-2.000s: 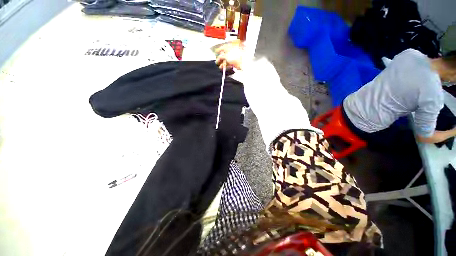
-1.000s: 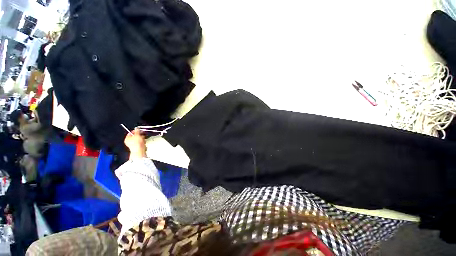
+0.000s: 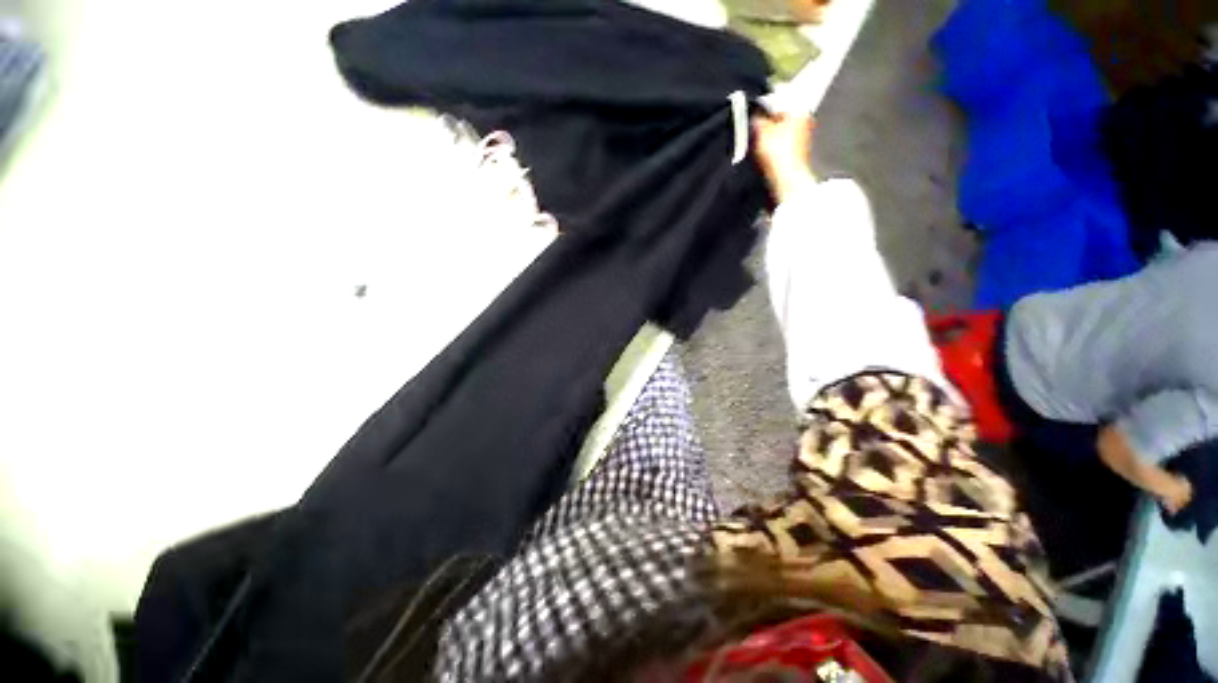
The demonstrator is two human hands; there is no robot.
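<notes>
The black garment (image 3: pixel 468 347) lies from the table's far side down to the near edge, with one part stretched to the left at the top. My right hand (image 3: pixel 785 154) is at its far right edge, small and blurred, with the fingers closed at a short white drawcord (image 3: pixel 739 130) that shows against the black cloth. The fingertips are not clear. My left hand is not in view. A pale, overexposed cord bundle (image 3: pixel 501 167) lies on the table beside the garment.
The cream table (image 3: pixel 200 294) is on the left, with a small dark speck (image 3: pixel 361 290) on it. My checked apron (image 3: pixel 601 534) is at the near edge. On the right are blue sacks (image 3: pixel 1029 160), a red stool (image 3: pixel 972 367) and a seated person's grey sleeve (image 3: pixel 1122 340).
Since one second ago the view has swung right. My left hand, then holding white cord near the buttoned garment pile, has left the picture. My right hand has come into view at the garment's far edge.
</notes>
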